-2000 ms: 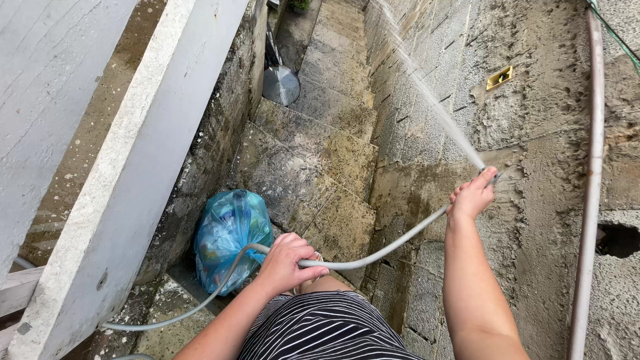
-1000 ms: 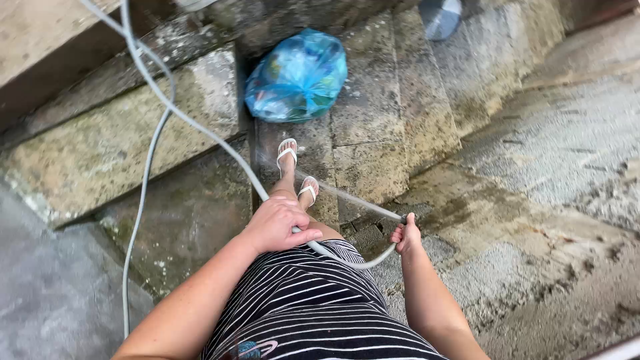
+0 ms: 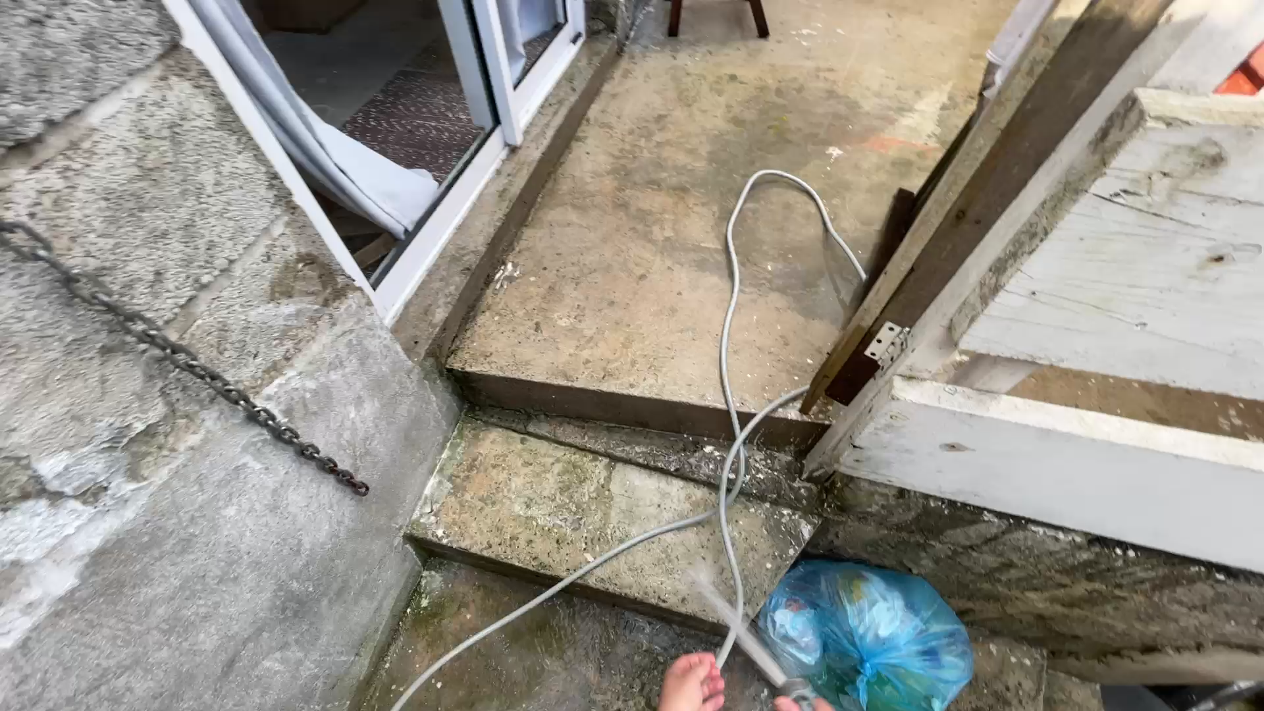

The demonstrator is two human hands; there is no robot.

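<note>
At the bottom edge, my left hand [image 3: 691, 683] closes around the grey garden hose [image 3: 728, 365]. Just to its right, only the fingertips of my right hand [image 3: 802, 703] show, at the hose's spraying end [image 3: 795, 688]. A jet of water [image 3: 733, 628] leaves that end toward the upper left, over the concrete step [image 3: 592, 494]. The hose crosses itself on this step and loops over the landing above. Beside my right hand sits a knotted blue plastic bag [image 3: 869, 637], filled with mixed items.
A rusty chain [image 3: 197, 367] hangs along the concrete wall at left. Behind it is a sliding door [image 3: 444, 227] with a pale curtain [image 3: 331, 148]. A white wooden gate [image 3: 1066, 434] with a metal hinge [image 3: 887, 342] stands at right. Stool-like wooden legs [image 3: 758, 18] show at the top.
The view has swung round strongly to the upper steps and doorway. The spray, earlier toward the wall and then near the feet, now points at the upper step. Both hands stay on the hose.
</note>
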